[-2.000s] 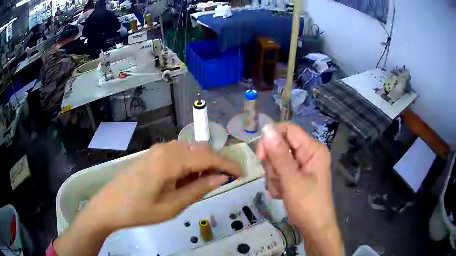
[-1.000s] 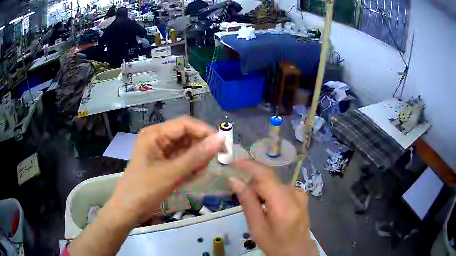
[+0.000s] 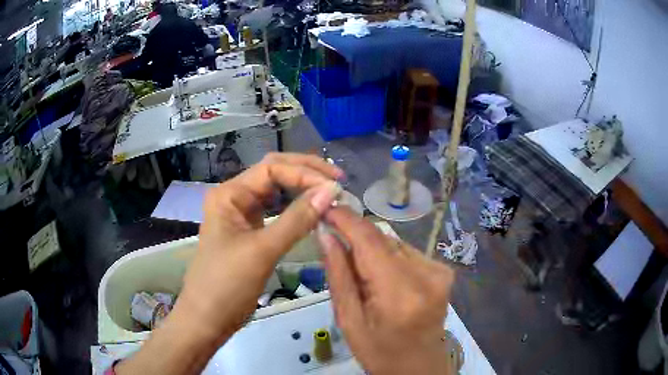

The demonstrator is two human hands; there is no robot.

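Note:
My left hand (image 3: 256, 234) and my right hand (image 3: 388, 286) are raised together at the centre, above the white machine table (image 3: 278, 344). Thumb and finger of each are pinched, and the fingertips meet. Any thread between them is too fine to make out. The white thread cone is hidden behind my hands. A tan cone with a blue top (image 3: 398, 177) stands on a round disc to the right. A small olive-yellow cone (image 3: 321, 344) stands on the table below my hands.
A cream tub (image 3: 121, 286) holding mixed items lies behind the table edge. A pale pole (image 3: 460, 110) rises at the right. Beyond are another sewing machine (image 3: 220, 95), a blue bin (image 3: 340, 106), a machine at right (image 3: 604, 146) and a dark-clothed person (image 3: 176, 44).
My hands were apart two seconds ago; they have come together and their fingertips now meet. The white cone has become hidden behind them. The camera view has shifted.

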